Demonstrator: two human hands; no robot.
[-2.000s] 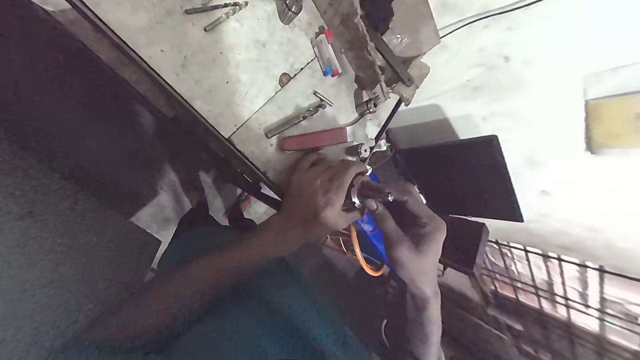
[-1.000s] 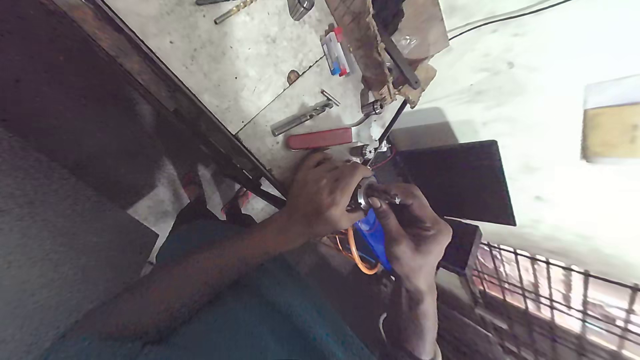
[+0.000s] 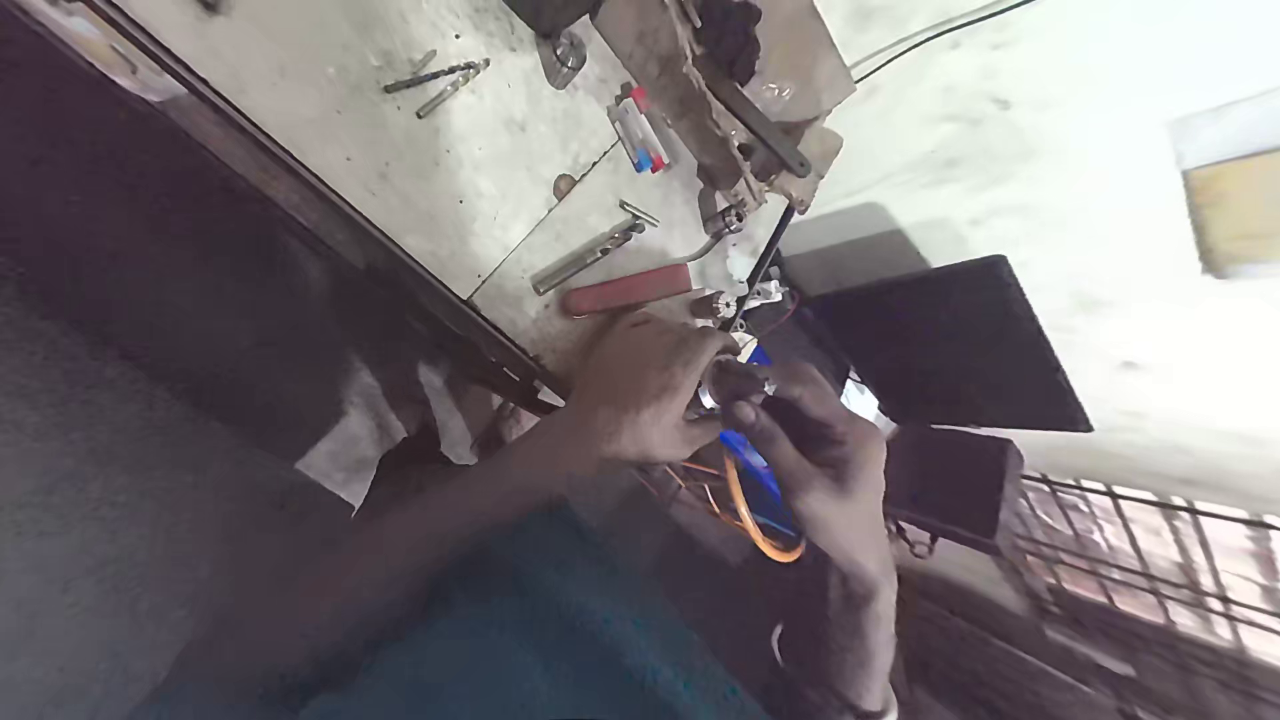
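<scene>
My left hand (image 3: 645, 390) and my right hand (image 3: 830, 450) meet near the middle of the view, both closed on a small round metal part (image 3: 709, 396). Fingers cover much of it, so its exact kind cannot be told. Just above the hands lies a slotted metal collet (image 3: 722, 305). A tool with a red handle (image 3: 625, 291) rests beside my left hand, its thin metal shank bending away. Beyond that are a fluted cutting tool (image 3: 588, 258), a short metal pin (image 3: 639, 213) and another collet (image 3: 730, 219).
Drill bits (image 3: 437, 82) and small clear plastic cases (image 3: 638, 130) lie on the pale worktop (image 3: 400, 170). A flat metal bar (image 3: 760, 122) rests on torn cardboard (image 3: 820, 60). At right are a dark flat panel (image 3: 960, 345), an orange cable loop (image 3: 745, 510) and a metal grille (image 3: 1150, 560).
Both hands stay together on the metal part. The fingers of my right hand have shifted over it and cover more of it than one second ago.
</scene>
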